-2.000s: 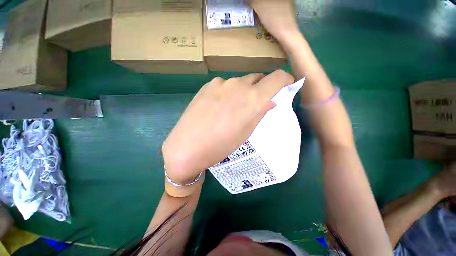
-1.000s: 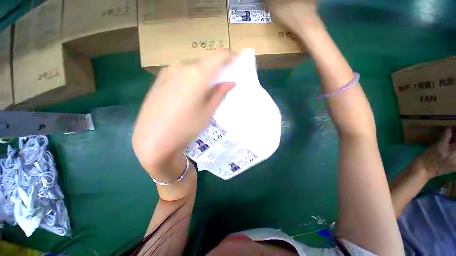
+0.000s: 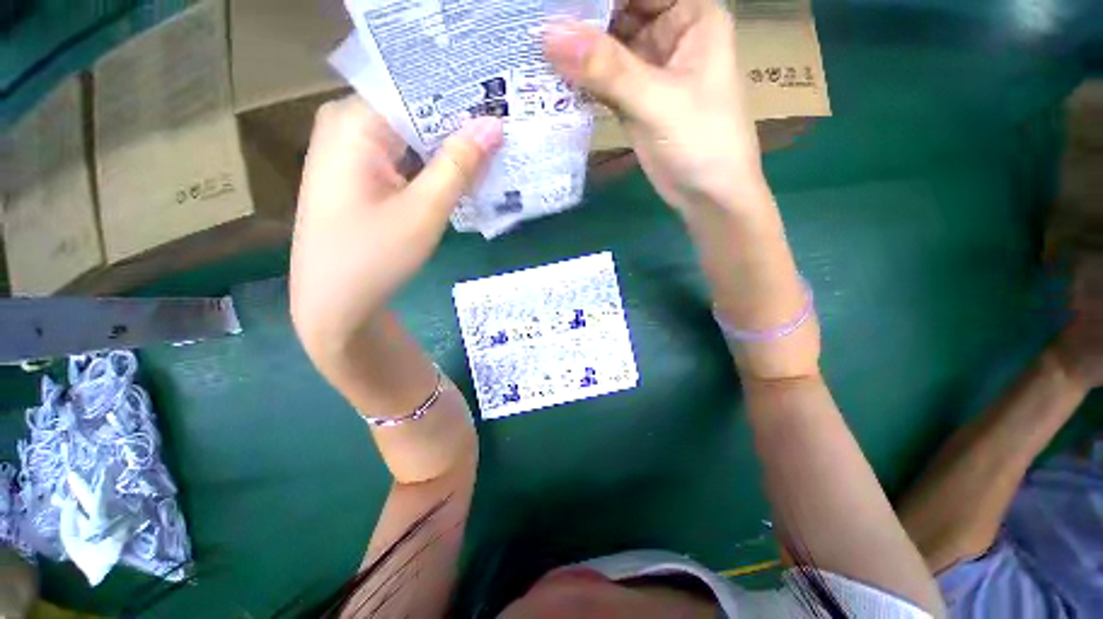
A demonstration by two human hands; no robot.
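Observation:
My left hand (image 3: 375, 206) is closed on the lower left edge of a printed white label sheet (image 3: 472, 48), thumb on top. My right hand (image 3: 677, 97) pinches the sheet's right side near the top of the picture. A thin white layer shows below and behind the printed sheet; I cannot tell if it is backing paper. Another label sheet (image 3: 547, 335) with printed blocks lies flat on the green bench between my forearms.
Brown cartons (image 3: 169, 157) stand in a row at the far side, partly behind my hands. A grey metal bar (image 3: 115, 324) juts in from the left above bagged cables (image 3: 103, 484). A person's forearm (image 3: 1004, 423) and a brown carton (image 3: 1076, 181) are at right.
My right hand has come back from the far carton to the sheet in my left hand. The held sheet has moved up and away, and the flat sheet now shows on the bench.

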